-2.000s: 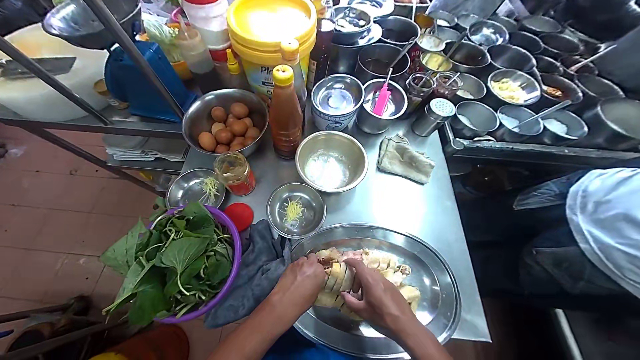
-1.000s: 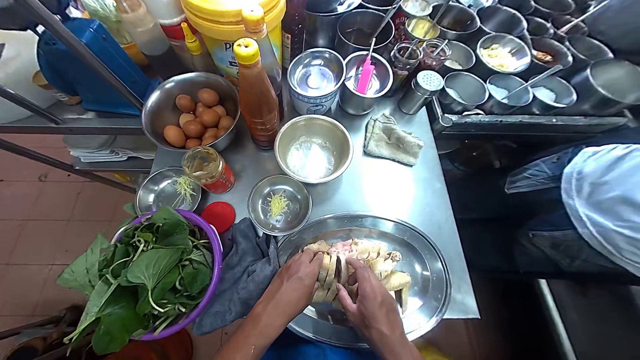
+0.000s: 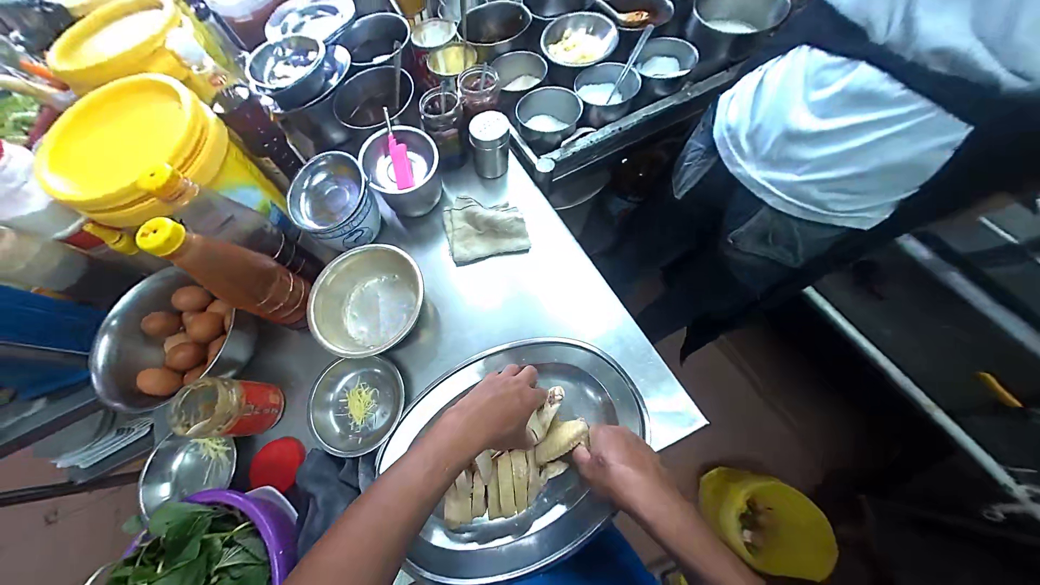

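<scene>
An oval stainless steel platter [image 3: 504,565] lies at the table's front edge, bearing pale sliced meat, apparently chicken [image 3: 505,485], in a row of strips. My left hand [image 3: 505,406] reaches over the far side of the pieces, fingers curled down on them; its fingertips are partly hidden. At the right end of the row, my right hand [image 3: 621,463] grips a wing-like chicken piece [image 3: 562,440] between thumb and fingers. A small steel bowl with yellow shreds [image 3: 357,406] stands left of the platter, below a larger steel bowl [image 3: 366,301].
Eggs [image 3: 185,355] in a bowl, a sauce bottle [image 3: 236,272], a jar [image 3: 227,408] and leafy greens [image 3: 199,544] are at left. A folded cloth [image 3: 486,231] lies behind the platter. A person in a white shirt [image 3: 837,138] stands at right, beyond a yellow bin [image 3: 768,524].
My right hand has moved from the sliced row to the wing-like piece at its right end. My left hand now reaches over the far side. The view has swung and tilted.
</scene>
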